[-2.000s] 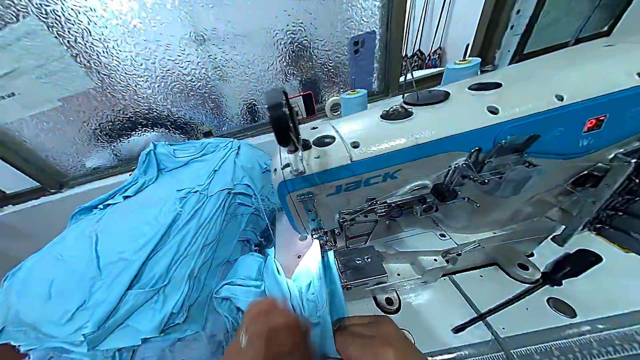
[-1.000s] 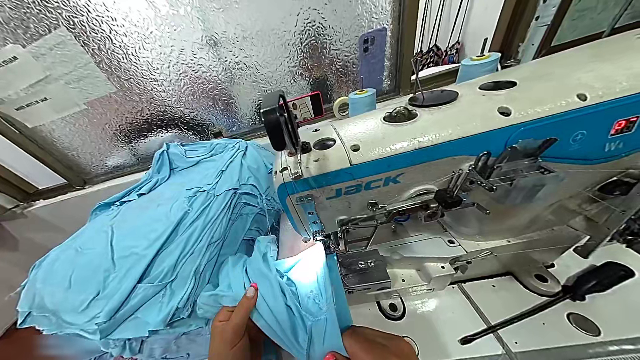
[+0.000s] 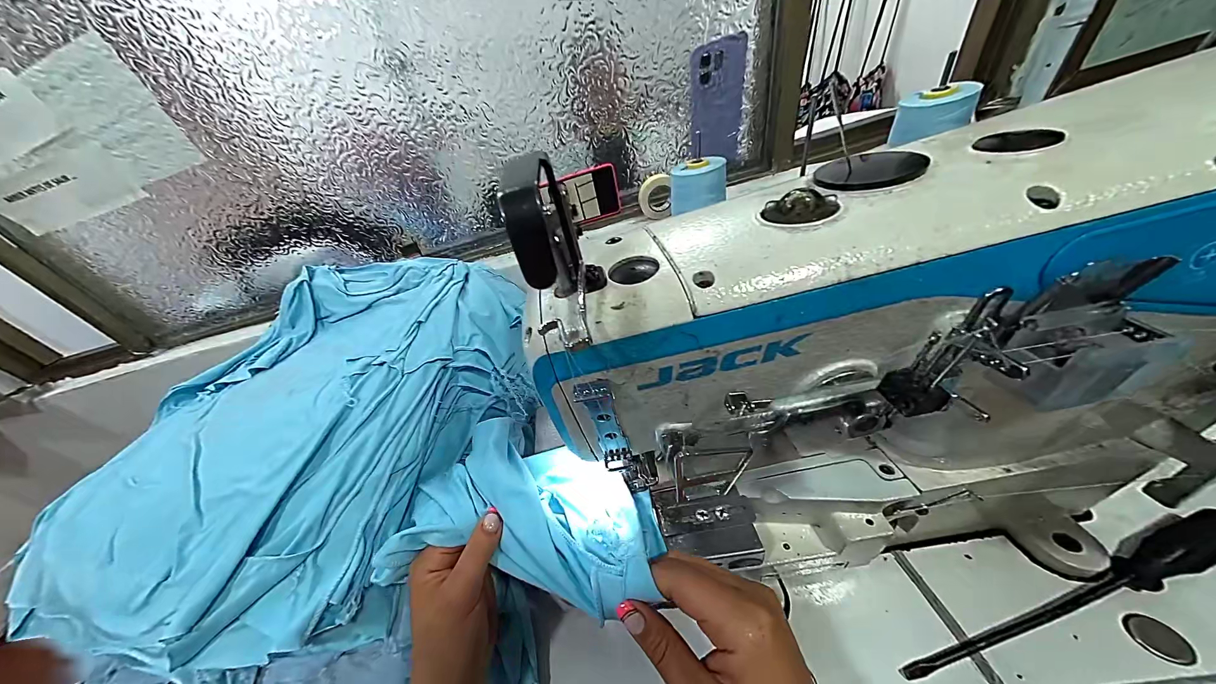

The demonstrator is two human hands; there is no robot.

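A light blue knit fabric piece (image 3: pixel 560 560) lies under the needle and presser foot area (image 3: pixel 632 465) of a Jack industrial sewing machine (image 3: pixel 722 361), lit by a bright lamp. My left hand (image 3: pixel 461 589) pinches a fold of it between thumb and fingers, left of the needle. My right hand (image 3: pixel 717 613) grips the near edge of the same fabric, thumb below and fingers on top, just in front of the metal plate by the needle. The stitching point itself is partly hidden by the foot and the glare.
A large heap of light blue garments (image 3: pixel 285 456) lies at the left. A black screwdriver (image 3: pixel 1035 617) rests at the right. Blue thread cones (image 3: pixel 698 185), a tape roll (image 3: pixel 655 196) and a phone (image 3: pixel 719 95) are behind. Part of another hand (image 3: pixel 33 660) shows at bottom left.
My right hand has come up to the fabric edge beside the needle. The fabric in front of the needle is now folded and gathered to the left, where before it hung lower.
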